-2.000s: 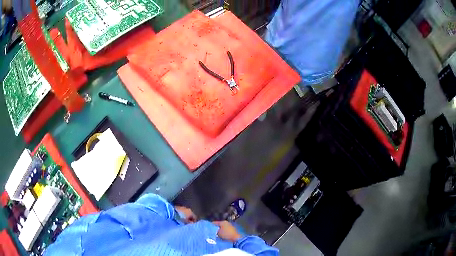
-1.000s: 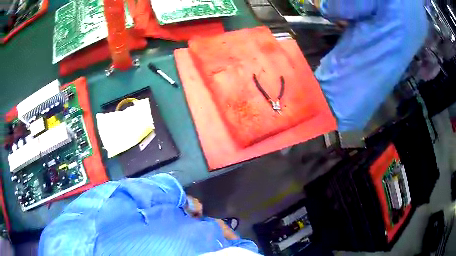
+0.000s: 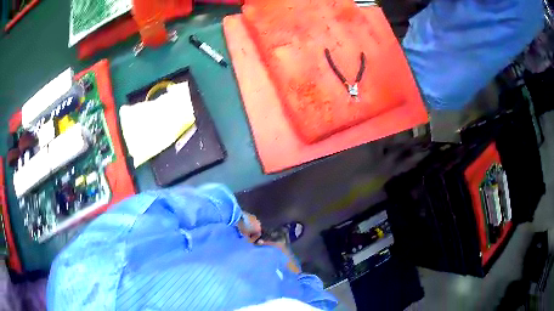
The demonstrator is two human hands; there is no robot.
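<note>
My left hand (image 3: pixel 250 227) is small and blurred at the front of my blue smock, past the bench edge. My right hand (image 3: pixel 288 255) is close to it, partly hidden by the smock. I cannot make out the fingers or anything held. Nearest in front, side cutters (image 3: pixel 352 88) lie with handles spread on a thick red foam pad (image 3: pixel 291 79), on a wider red sheet (image 3: pixel 273 157). A marker pen (image 3: pixel 208 50) lies left of the pad. A cream paper (image 3: pixel 158 124) lies on a black tray (image 3: pixel 209 143), partly over a yellow ring (image 3: pixel 159 88).
A component-side circuit board (image 3: pixel 100 130) lies on red foam at left; a solder-side board (image 3: pixel 91 18) is at top left, beside a red strap (image 3: pixel 150 21). A person's blue sleeve (image 3: pixel 474 48) is at upper right. Black crates (image 3: pixel 425 225) with boards stand on the floor at right.
The view has shifted, so the bench things first sit further right, then higher in the picture. Both hands stay at the front of the smock. The cutters stay on the pad.
</note>
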